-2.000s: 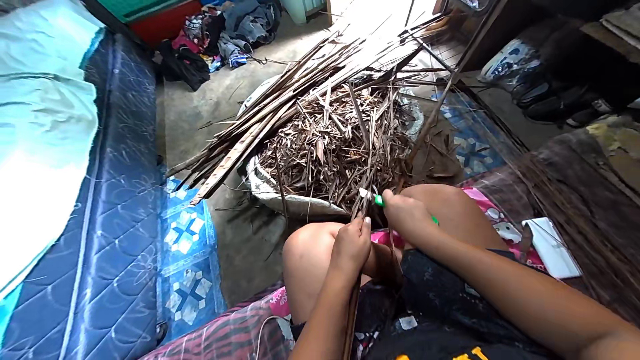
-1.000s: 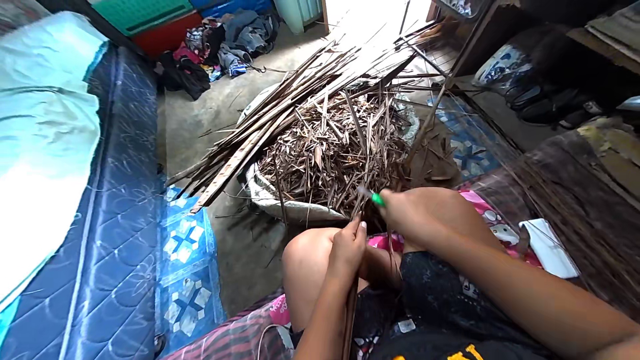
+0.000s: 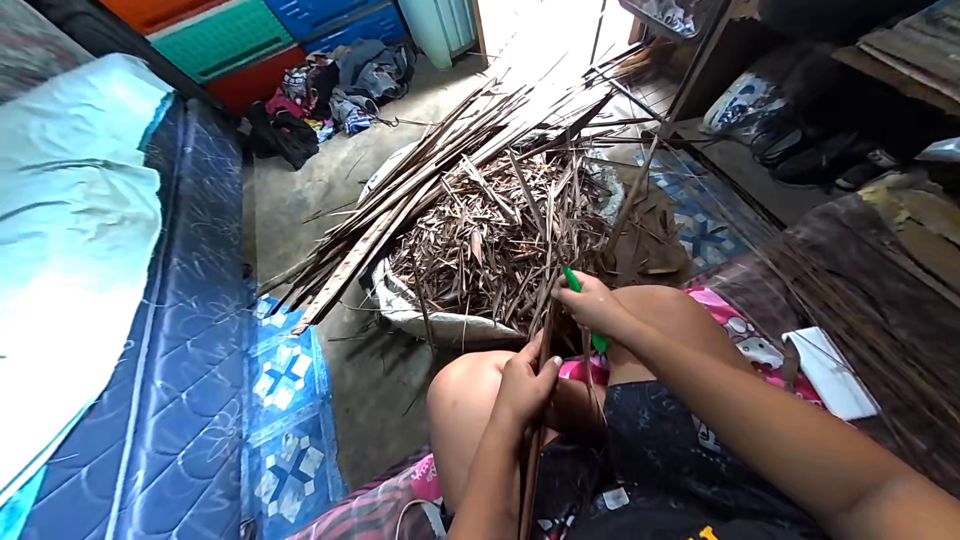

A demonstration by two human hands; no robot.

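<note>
My left hand (image 3: pixel 527 381) is closed around long dried brown leaf strips (image 3: pixel 534 457) that run down between my legs. Just above and to the right, my right hand (image 3: pixel 589 300) grips a green-handled tool (image 3: pixel 598 343), probably a knife, beside the upper part of the strips; its blade cannot be made out. Beyond both hands, a wide white sack (image 3: pixel 427 324) with its mouth open is full of short dried leaf scraps (image 3: pixel 480 244). Across the sack's left and far side lies a bundle of long dried strips (image 3: pixel 405 206).
A blue mattress (image 3: pixel 191 300) with a pale sheet (image 3: pixel 75 202) is on the left. Clothes (image 3: pixel 352 86) are heaped by coloured drawers (image 3: pixel 225 37). At right are a white object (image 3: pixel 831 373), more long strips (image 3: pixel 862 330) and dark shoes (image 3: pixel 810 154). Blue patterned floor covering (image 3: pixel 289 450) borders the mattress.
My right hand with the green-handled tool has tilted, so more of the green handle shows below the hand. My left hand stays around the strips.
</note>
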